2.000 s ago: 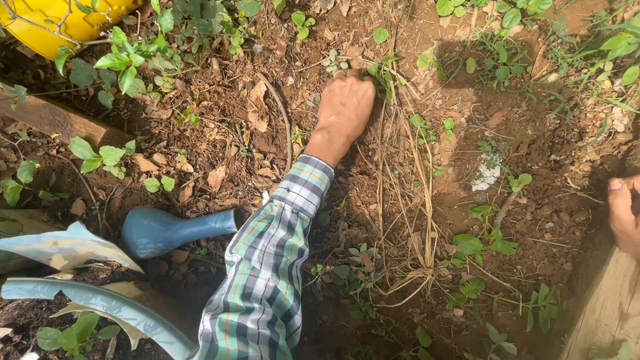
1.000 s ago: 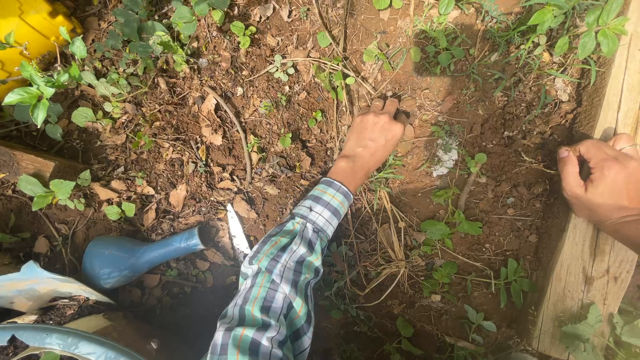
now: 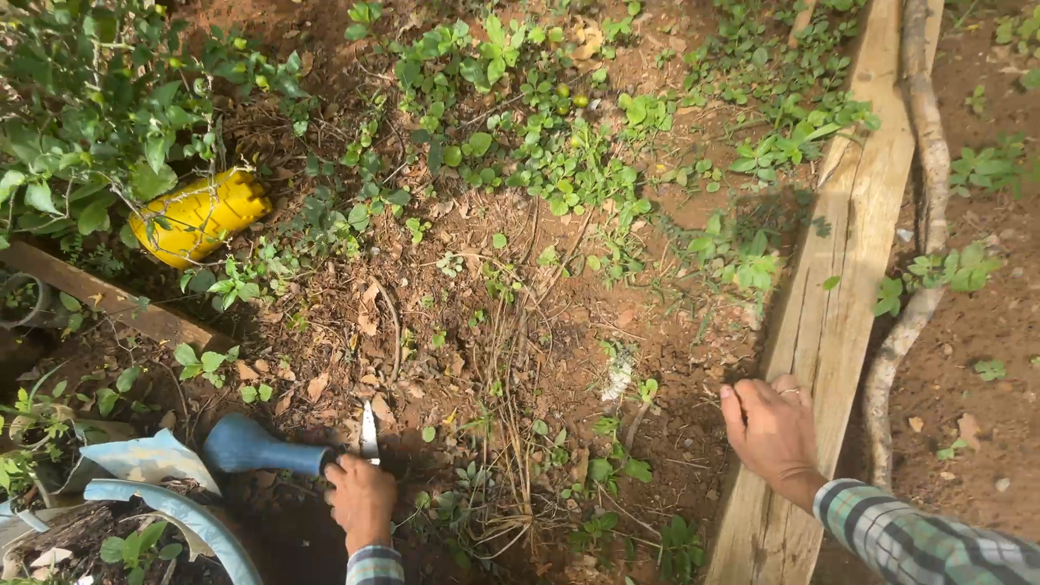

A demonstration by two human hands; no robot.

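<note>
My left hand [image 3: 361, 497] is low left of centre, its fingers curled at the base of a knife's blade [image 3: 370, 435]; the handle is hidden under the hand. The blade points up the view. A blue, flared, bottle-shaped object [image 3: 264, 448] lies on the soil, its narrow end close to my left fingers. At the right, my right hand [image 3: 772, 431] is at the inner edge of a wooden beam [image 3: 841, 244]. Its fingers are bent under and their tips are hidden, with the thumb toward the soil. Dry stems [image 3: 512, 439] lie between the hands.
A cut yellow container [image 3: 199, 218] lies under a leafy bush at upper left. A wooden board [image 3: 122, 301] crosses the left side above a broken light-blue pot [image 3: 154, 512]. Low weeds [image 3: 561, 162] spread across the top. A crooked branch [image 3: 934, 162] runs beside the beam.
My left hand has left the weeds and dry stems and moved down and left to the knife. My right hand remains by the beam. The view has shifted and takes in more ground.
</note>
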